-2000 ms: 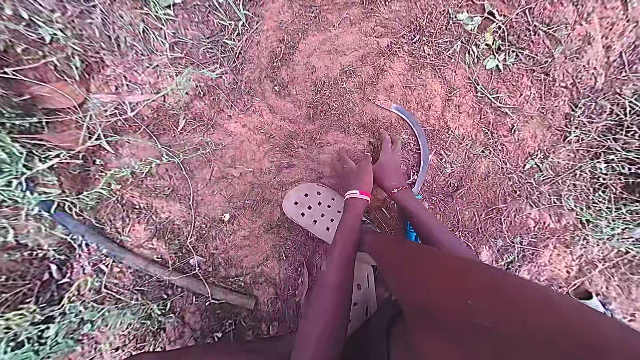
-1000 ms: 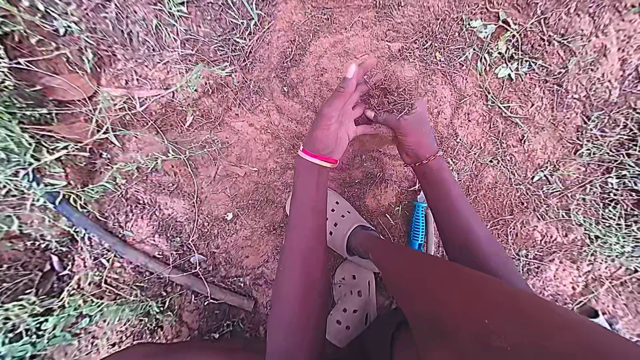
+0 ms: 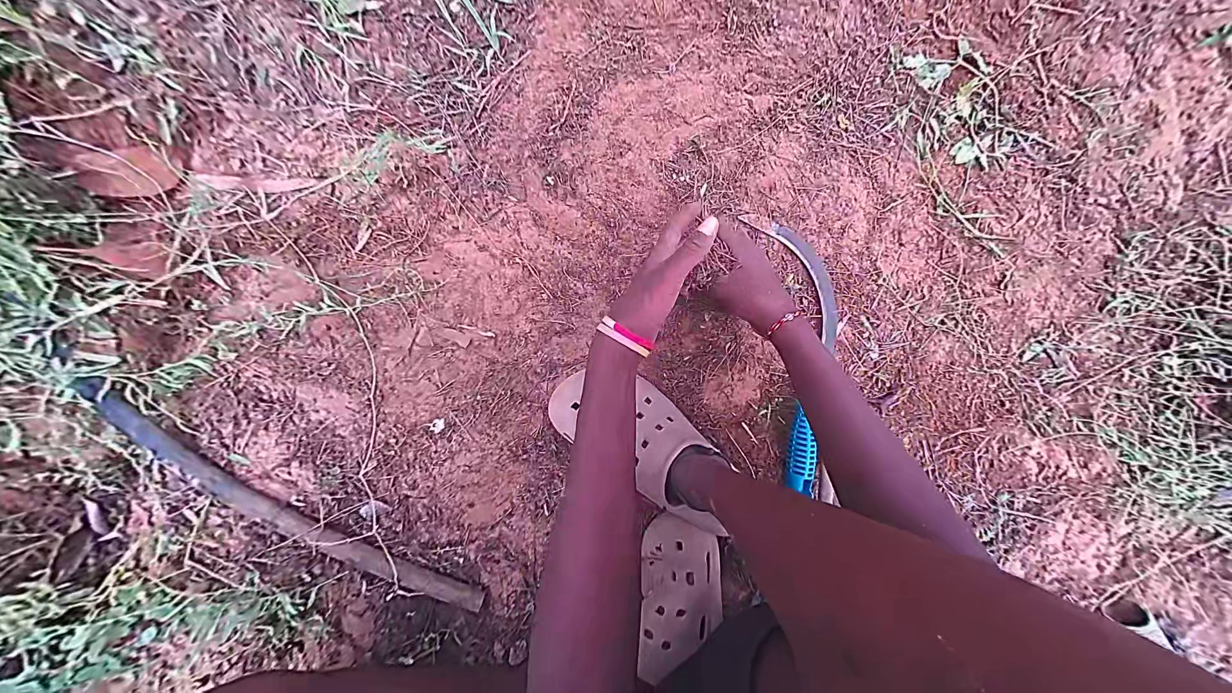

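Over reddish soil strewn with dry plant bits (image 3: pixel 707 183), my left hand (image 3: pixel 669 274) is low, its thumb up and fingers pointing away from me. My right hand (image 3: pixel 751 279) faces it from the right, fingers bent toward the ground. Dry stems lie between and beyond the two hands; whether any are gripped I cannot tell. Just right of my right hand lies the curved metal blade of a sickle (image 3: pixel 818 279). Its blue plastic handle (image 3: pixel 801 452) shows between my right forearm and my leg.
My feet wear beige perforated clogs (image 3: pixel 664 433), below the hands. A dark hose or pipe (image 3: pixel 289 525) lies across the lower left. Green grass (image 3: pixel 144 616) grows at the left, and more grass (image 3: pixel 1174 385) at the right. A small leafy weed (image 3: pixel 967 144) lies at the upper right.
Both hands were close together near the soil, then spread apart and raised around a loose clump; now they are again low, near the ground. The sickle has stayed on the ground.
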